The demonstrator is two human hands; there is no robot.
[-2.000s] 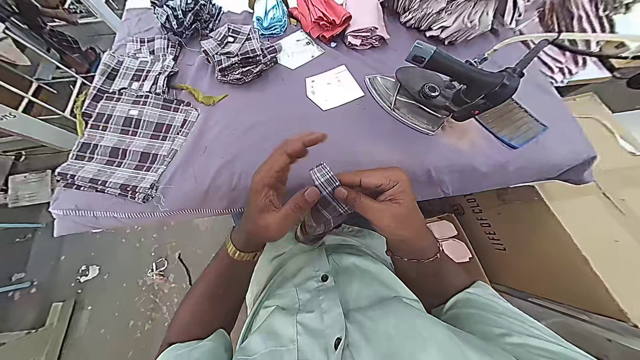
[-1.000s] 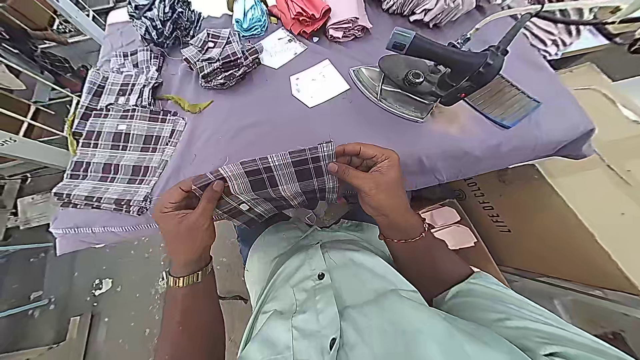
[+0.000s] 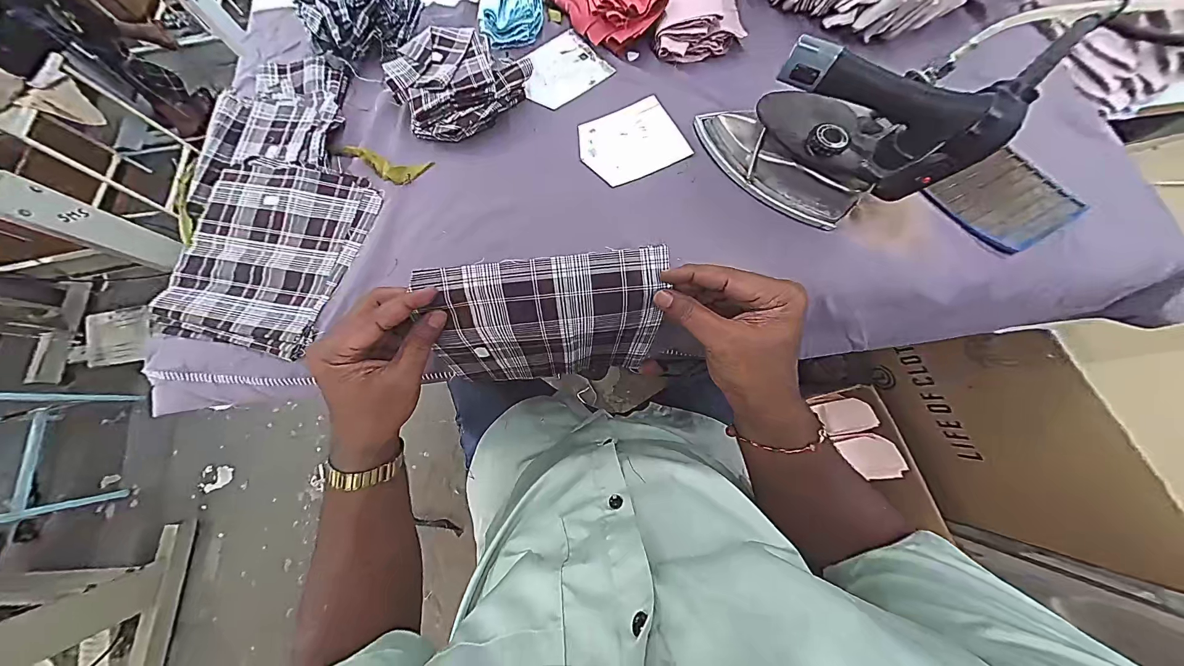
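A dark plaid fabric piece [image 3: 546, 314] is stretched out at the near edge of the purple-covered table. My left hand [image 3: 375, 356] pinches its left end between thumb and fingers, and my right hand [image 3: 740, 328] pinches the right end. Its upper edge is frayed and a small white mark shows low on its face. Left of my left hand lies a stack of similar plaid pieces [image 3: 268, 254]. A bunched plaid bundle [image 3: 453, 83] rests farther back. Beyond my right hand sits an electric steam iron [image 3: 832, 148] with a black handle, beside a five-sided white template [image 3: 634, 141].
Red [image 3: 615, 20], pink [image 3: 698, 30] and blue [image 3: 511, 20] fabric bundles line the far side. A blue-edged rest pad [image 3: 1008, 199] lies right of the iron. A yellow-green strip [image 3: 384, 166] is near the stack. A cardboard box [image 3: 980, 444] stands below the table at right.
Two seconds ago the plaid piece was gathered small between my hands; my hands then moved apart and it was spread out. Since one second ago it has come up more level, its left end higher.
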